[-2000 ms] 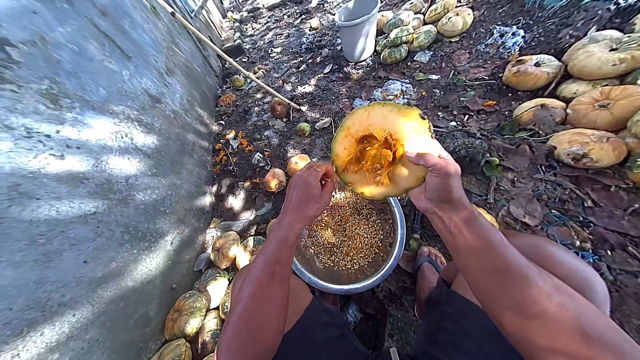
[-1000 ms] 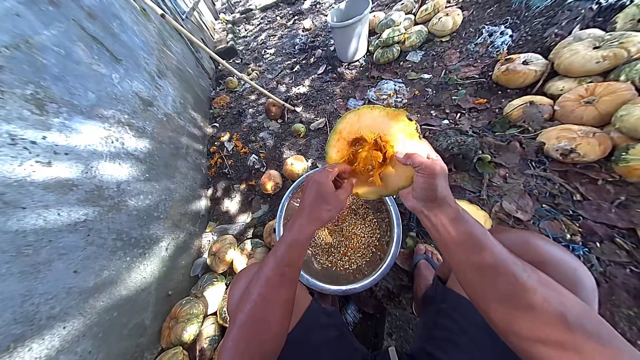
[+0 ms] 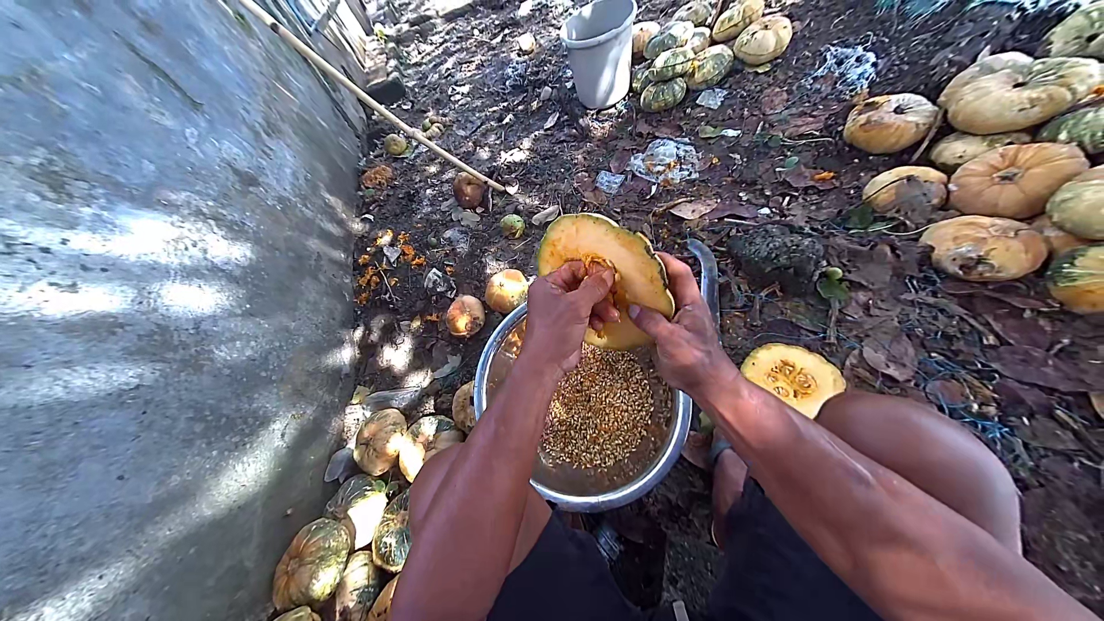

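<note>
My right hand (image 3: 681, 323) grips the right rim of a halved pumpkin (image 3: 638, 272), its cut face tilted up over a metal basin. The fingers of my left hand (image 3: 573, 306) are in the orange pulp at the pumpkin's centre; whether they pinch pulp or seeds is partly hidden. Beneath both hands is the round metal basin (image 3: 677, 448), with many pumpkin seeds (image 3: 599, 410) spread over its bottom. Another cut pumpkin half (image 3: 793, 379) lies face up on the ground beside my knee, with seeds in its middle.
A concrete wall (image 3: 172, 302) rises at the left, with a pole (image 3: 379, 108) leaning by it. Whole pumpkins (image 3: 312, 561) lie along its foot, and more pumpkins (image 3: 1009, 181) are piled at the right. A grey bucket (image 3: 601, 56) stands ahead. A curved blade (image 3: 705, 276) shows beyond the basin.
The held pumpkin half has tilted, and my left fingers have moved into its centre from its lower left edge. The pumpkin half by my knee has come more into view.
</note>
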